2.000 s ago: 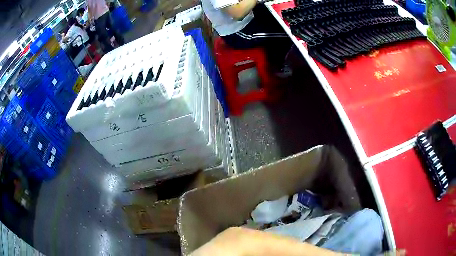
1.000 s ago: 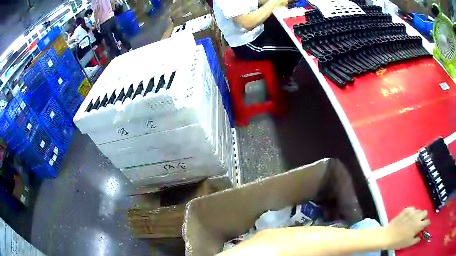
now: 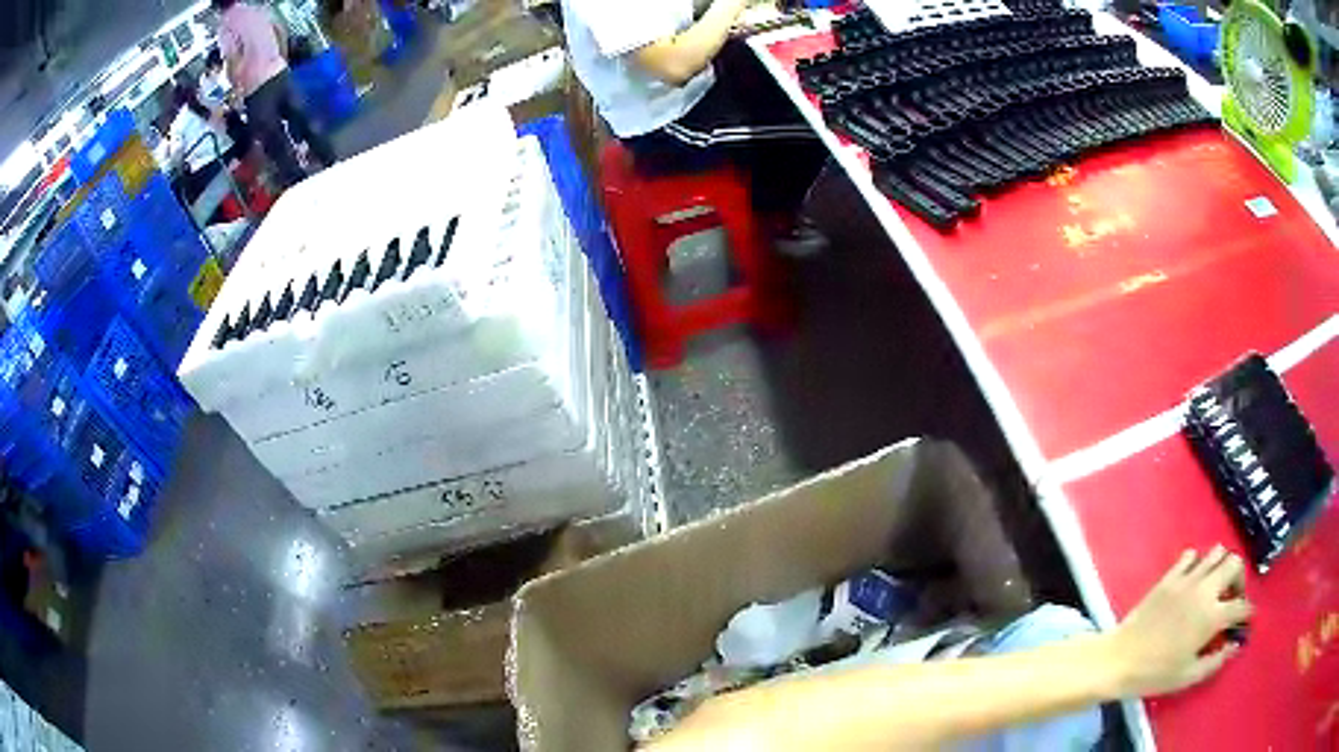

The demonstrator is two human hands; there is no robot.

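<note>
A block of black strip parts (image 3: 1275, 441) lies on the red table at the right, with a row of small white patches along its left side. My left hand (image 3: 1187, 624) rests on the table just below this block, not touching it. Its fingers are curled on a small dark object (image 3: 1231, 636), mostly hidden by the hand, too small to name. My left forearm crosses the bottom of the view, over the box. My right hand is not in view.
An open cardboard box (image 3: 705, 585) with scrap stands left of the table (image 3: 1087, 309). White foam trays (image 3: 426, 382) are stacked beyond it. Rows of black parts (image 3: 1013, 110) and a green fan (image 3: 1266, 74) are farther along. A person (image 3: 639, 74) is by a red stool (image 3: 690, 265).
My left hand came from low over the box onto the table, then moved slightly toward the black block with the small dark object. The view has shifted slightly.
</note>
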